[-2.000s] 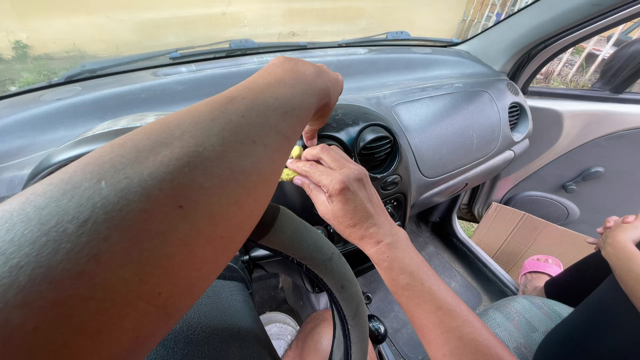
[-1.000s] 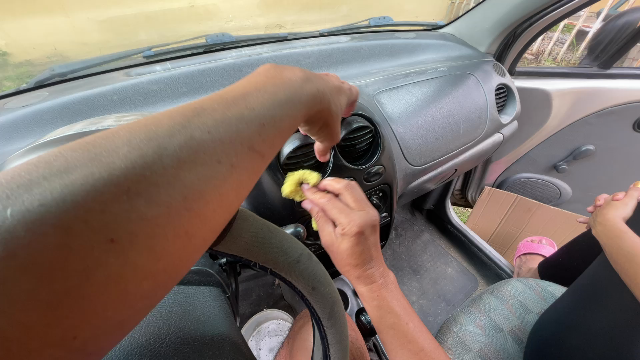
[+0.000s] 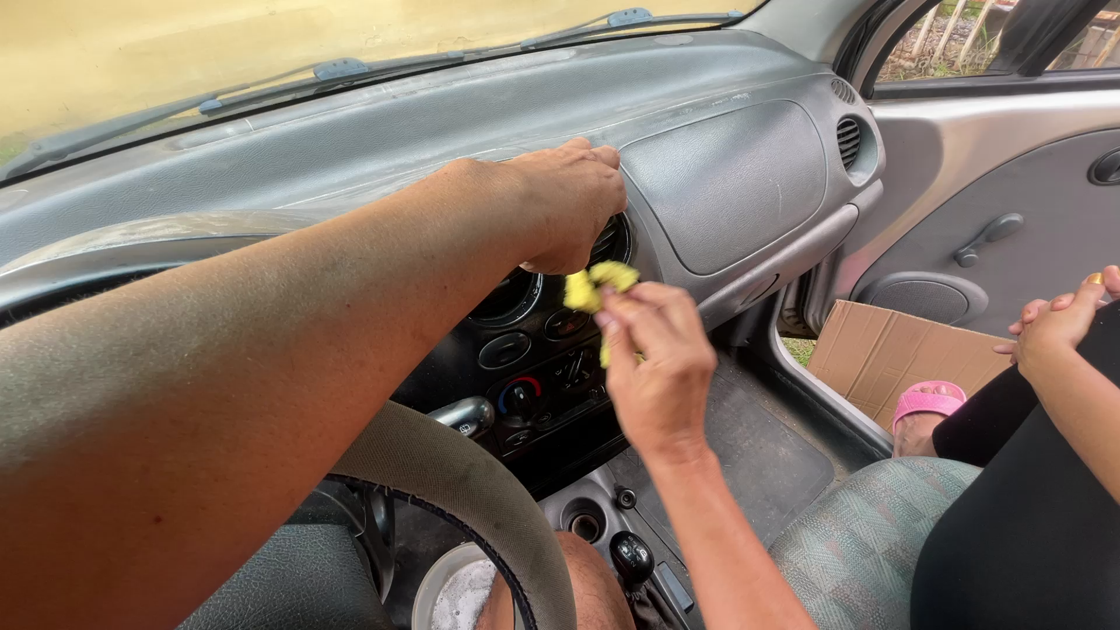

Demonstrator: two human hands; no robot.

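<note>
A yellow cloth (image 3: 598, 285) is pinched between the thumb and fingers of my right hand (image 3: 662, 363), just in front of the right centre air vent (image 3: 612, 240). My left hand (image 3: 569, 206) reaches across from the left at the top of the centre panel, its back toward me and its fingertips bent down out of sight by that vent. Whether it holds anything is hidden. The left centre vent (image 3: 507, 297) shows partly below my left wrist. Under the vents are round switches and the heater dial (image 3: 520, 398).
The covered steering wheel (image 3: 464, 490) stands before me, with a bucket of foamy liquid (image 3: 462, 591) below it. The gear knob (image 3: 632, 557) is below my right hand. A seated person's hands (image 3: 1063, 328) are at the right, near a cardboard sheet (image 3: 901, 354).
My left hand has moved from the left vent toward the right one. My right hand, with the yellow cloth, has also shifted right along the panel.
</note>
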